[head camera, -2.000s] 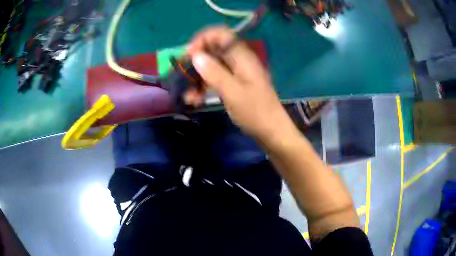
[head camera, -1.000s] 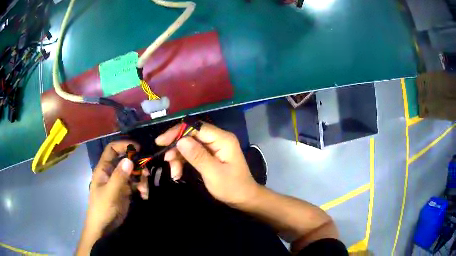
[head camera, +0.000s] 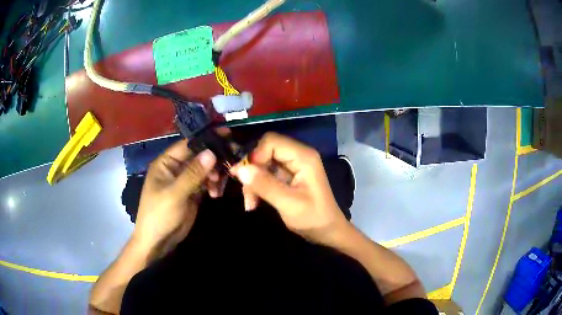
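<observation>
My left hand (head camera: 179, 178) holds the black test connector (head camera: 196, 122), which hangs from the left cream lead (head camera: 91, 46) over the bench's front edge. My right hand (head camera: 286, 178) holds a small wire harness (head camera: 231, 165) against the connector's lower end. Some orange wires show between the hands; the fingers and blur hide whether the plugs are joined. The white test connector (head camera: 234, 104) lies on the red mat (head camera: 289, 61), on yellow wires (head camera: 225, 81) from the right cream lead (head camera: 249, 23).
A green label (head camera: 183, 55) lies on the mat between the leads. A yellow clip or handle (head camera: 75, 147) is at the mat's left end. A dark harness pile (head camera: 24, 55) is at the bench's far left. A grey open box (head camera: 450, 136) stands below the bench at right.
The black test connector has left the mat and is in my left hand. Both hands have come together with the harness at it. The view has shifted, so the mat appears higher and further right.
</observation>
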